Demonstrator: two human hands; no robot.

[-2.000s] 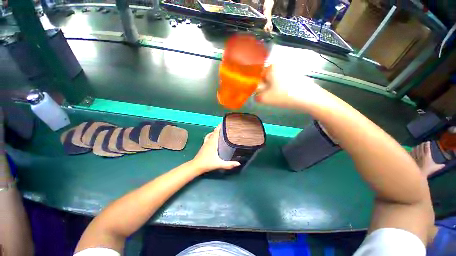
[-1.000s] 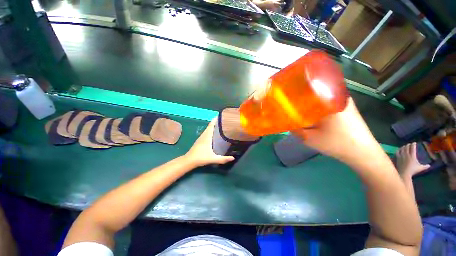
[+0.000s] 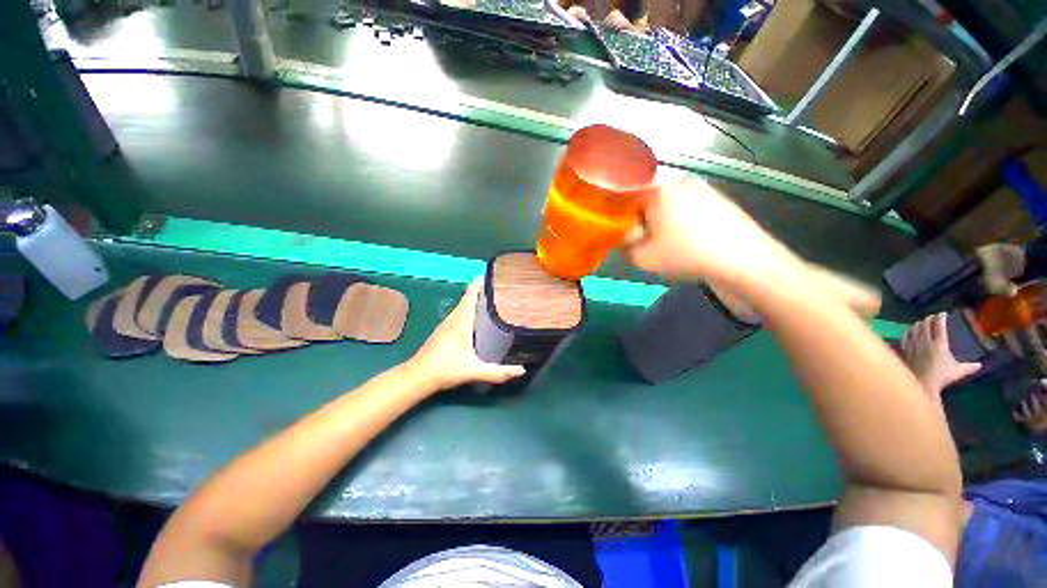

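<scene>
A grey speaker cabinet [image 3: 527, 333] stands upright on the green bench. A wood-grain end panel [image 3: 537, 289] lies on its top. My left hand [image 3: 452, 345] is wrapped around the cabinet's left side and near face. My right hand [image 3: 685, 230] grips the mallet, and its orange head [image 3: 598, 198] is at the panel's far right edge; whether they touch is unclear. The pale handle end shows past my right forearm. A second grey speaker [image 3: 687, 332] is tilted on the bench to the right, partly behind my right forearm.
A fanned row of end caps [image 3: 235, 318] lies at left, with a white bottle [image 3: 60, 250] beyond it. A green rail [image 3: 322, 250] borders the dark conveyor [image 3: 299, 161]. At right, another person's hand [image 3: 938, 351] is near an orange mallet [image 3: 1010, 310]. A blue bin [image 3: 641, 558] is below the bench.
The mallet head has swung from a blurred, tilted position right of the panel to more upright at its far edge. My left hand still holds the cabinet. The whole view has shifted slightly.
</scene>
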